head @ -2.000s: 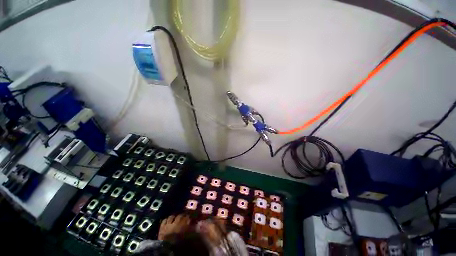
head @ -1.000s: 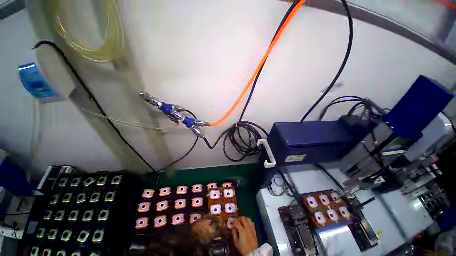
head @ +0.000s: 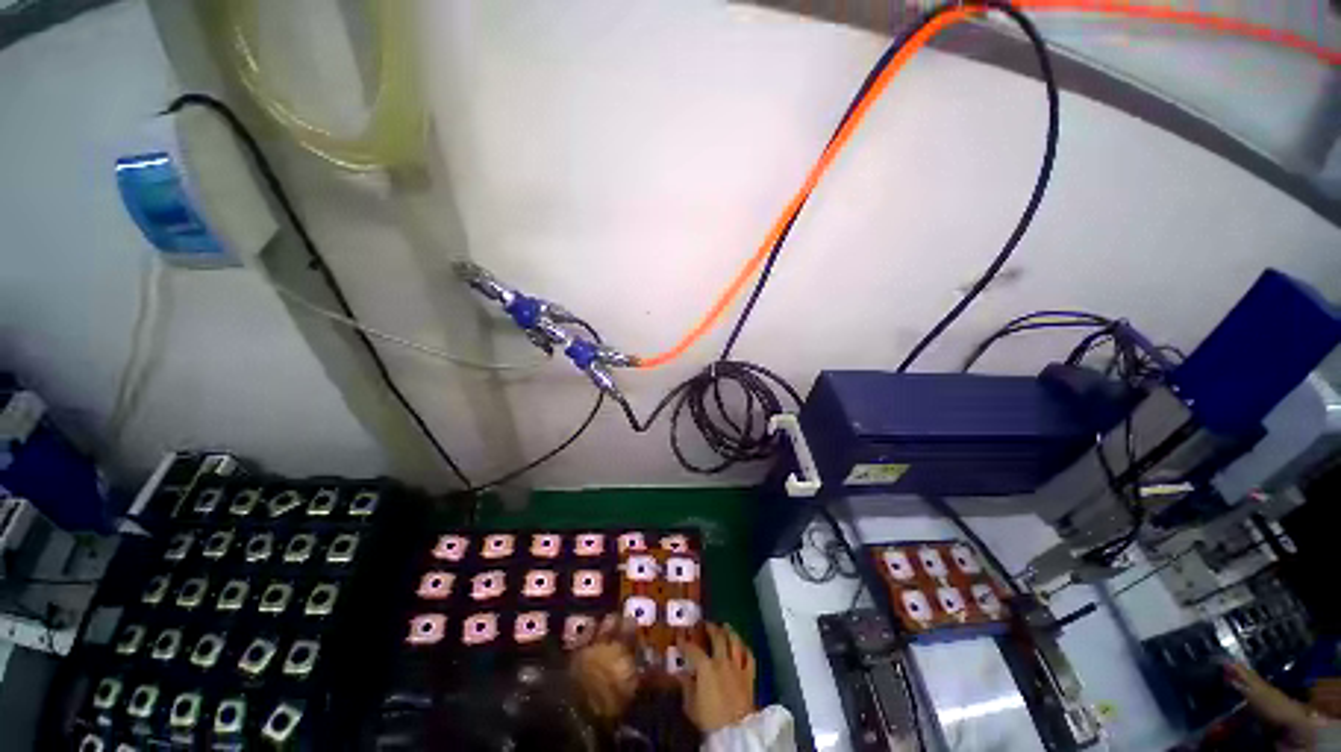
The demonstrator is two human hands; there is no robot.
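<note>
An orange-brown fixture [head: 660, 594] lies over the right end of a black parts tray [head: 485, 607], with whitish square parts in its pockets. Rows of pinkish-white parts with dark centres sit in that tray. My right hand [head: 718, 679] is at the fixture's lower right, fingers spread and fingertips at its lower pockets. My left hand [head: 606, 671] is at the fixture's lower left, blurred and partly hidden in dark shadow. Whether either hand grips a part or the fixture cannot be told.
A second black tray [head: 221, 595] of greenish-white parts is at left. At right, a benchtop machine with a dark blue beam [head: 941, 432] holds another loaded fixture [head: 937, 586] near dark rails. Another person's hand [head: 1272, 702] is at far right. An orange hose [head: 765, 253] hangs on the wall.
The view has swung right, bringing the machine into sight. My right hand has moved onto the fixture's right side. The machine's fixture has shifted back toward the blue beam.
</note>
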